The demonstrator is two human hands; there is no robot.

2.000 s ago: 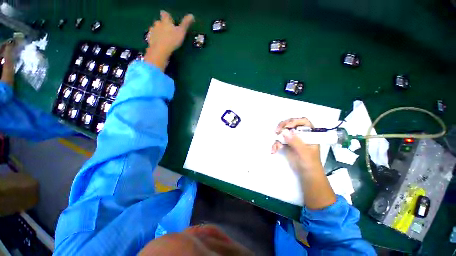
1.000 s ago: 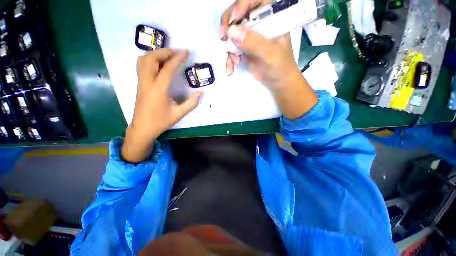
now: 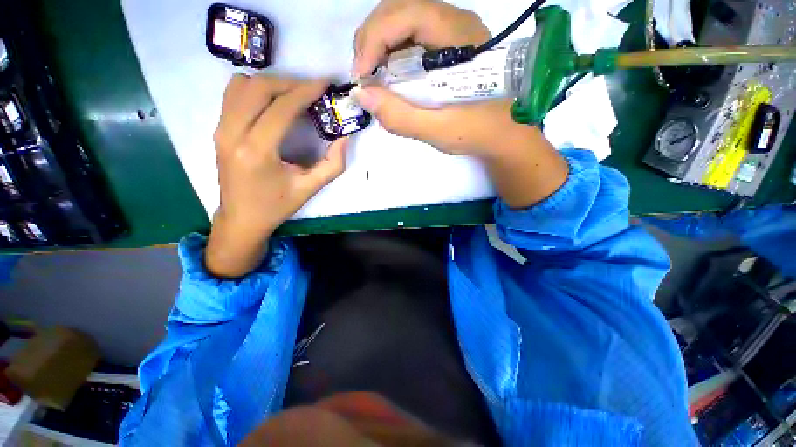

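My left hand (image 3: 271, 153) grips a black rounded-square watch housing (image 3: 339, 113) between thumb and fingers, over the white paper sheet (image 3: 410, 179). My right hand (image 3: 436, 113) holds a clear and white dispensing syringe (image 3: 463, 85) like a pen. The syringe's front end is at the housing's upper right; its needle tip is hidden by my fingers. A green winged adapter (image 3: 545, 65) caps the rear, with a tan hose (image 3: 689, 58) running right. A black cable (image 3: 449, 58) lies along the syringe. A second housing (image 3: 239, 35) lies on the sheet at upper left.
A black blister tray (image 3: 65, 175) with housings is at far left. At right are crumpled white wipes (image 3: 585, 118) and a grey dispenser box (image 3: 711, 131) with a round gauge (image 3: 675, 139), a yellow patch and a black housing on it. The bench's front edge runs below my hands.
My left hand has closed on the nearer housing and shifted it slightly. My right hand has brought the syringe left and down to it. The second housing appears higher and further left in the view.
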